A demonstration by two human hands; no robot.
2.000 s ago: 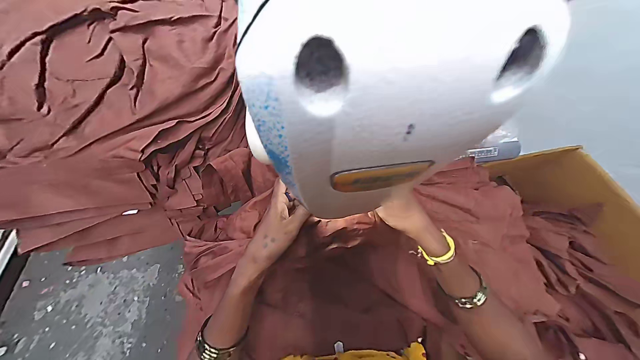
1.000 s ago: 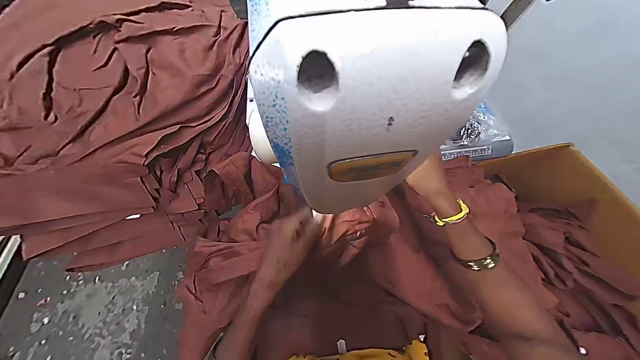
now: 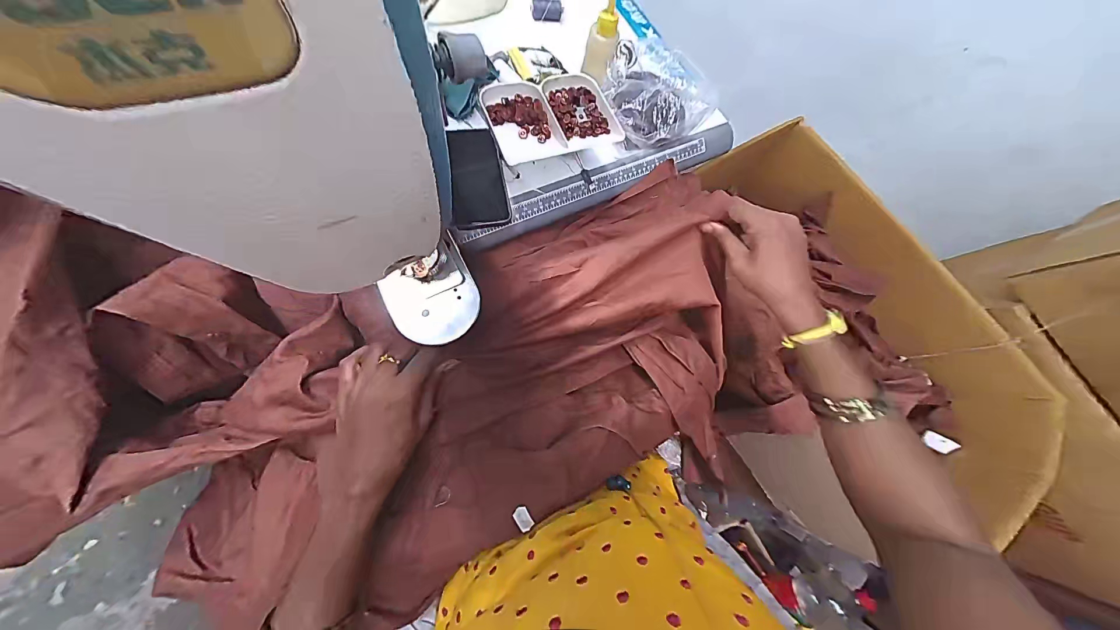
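Observation:
Reddish-brown cloth [image 3: 577,306] lies across my lap and along the edge of the sewing machine's table. My right hand [image 3: 770,249] pinches a fold of it between thumb and fingers, close to a cardboard box. My left hand [image 3: 381,394], a ring on one finger, rests on the cloth just below the rounded metal plate [image 3: 433,306] of the machine; whether its fingers grip the cloth cannot be told. The pale head of the sewing machine [image 3: 227,175] fills the upper left and hides whatever is behind it.
A white two-part tray [image 3: 556,153] holds small reddish-brown buttons. Around it are a dark phone [image 3: 479,178], a ruler strip [image 3: 612,179], a yellow-capped bottle [image 3: 602,44] and a clear plastic bag [image 3: 656,96]. More cloth fills the cardboard box [image 3: 945,324] at right.
My right hand has moved out from beside the machine head to the right, with cloth in its fingers. The view has shifted strongly to the right, bringing the button tray into sight.

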